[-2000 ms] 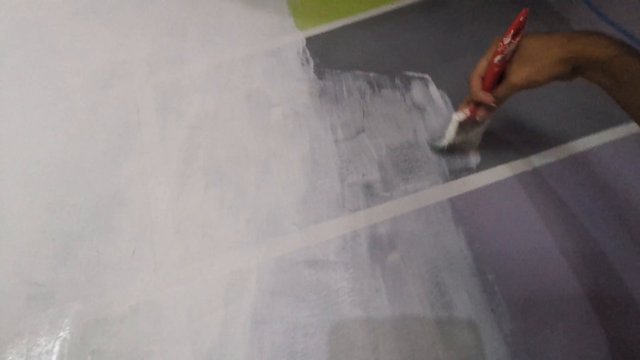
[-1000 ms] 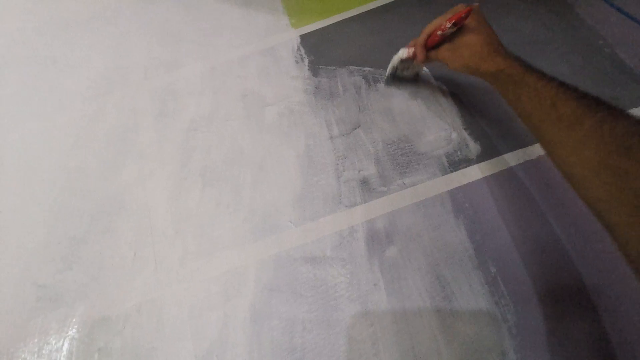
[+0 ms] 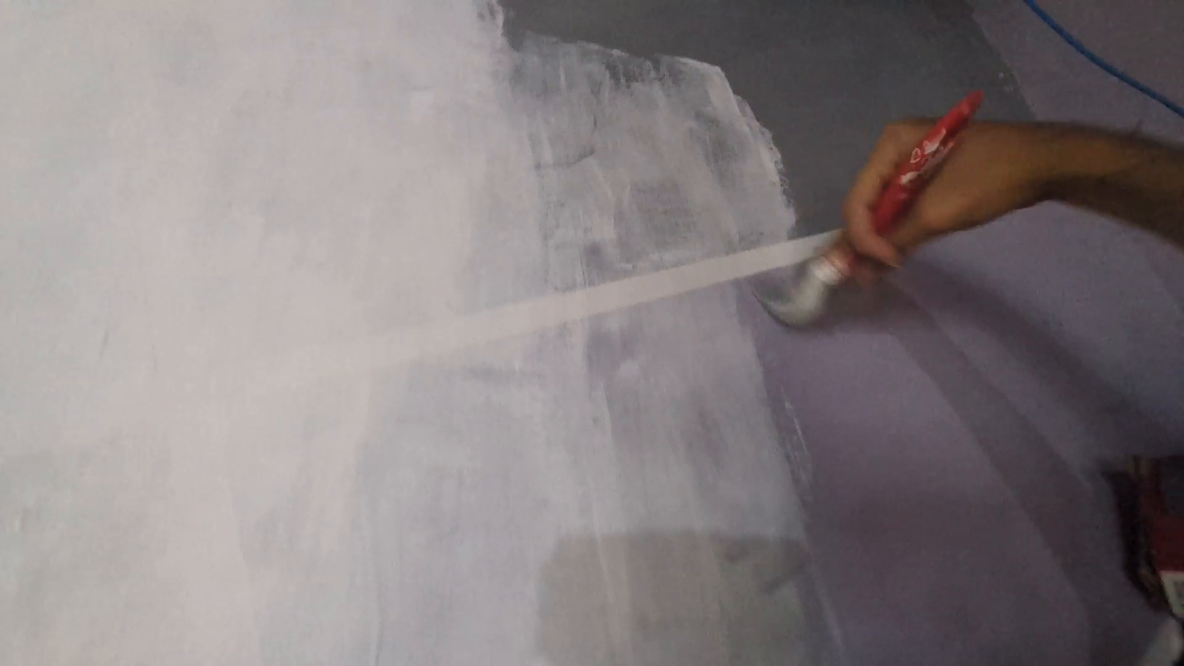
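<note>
My right hand (image 3: pixel 934 190) comes in from the right edge, its fingers closed round a paintbrush (image 3: pixel 911 171) with a red, paint-spotted handle. The brush head is coated in white and blurred; it lies at the lower edge of the pale stripe (image 3: pixel 647 285), over the purple area (image 3: pixel 888 462). Left of the brush, streaky white paint (image 3: pixel 277 231) covers the flat surface and thins out toward the dark grey area (image 3: pixel 832 74). My left hand is out of view.
A blue cable or cord (image 3: pixel 1091 55) crosses the upper right corner. At the lower right edge stands a dark red object (image 3: pixel 1161 518), partly cut off, whose kind I cannot tell. Soft shadows fall on the lower middle and right of the surface.
My right hand has moved with the brush from the dark grey area down to the purple side of the pale stripe. The view has shifted, and the green patch is out of sight.
</note>
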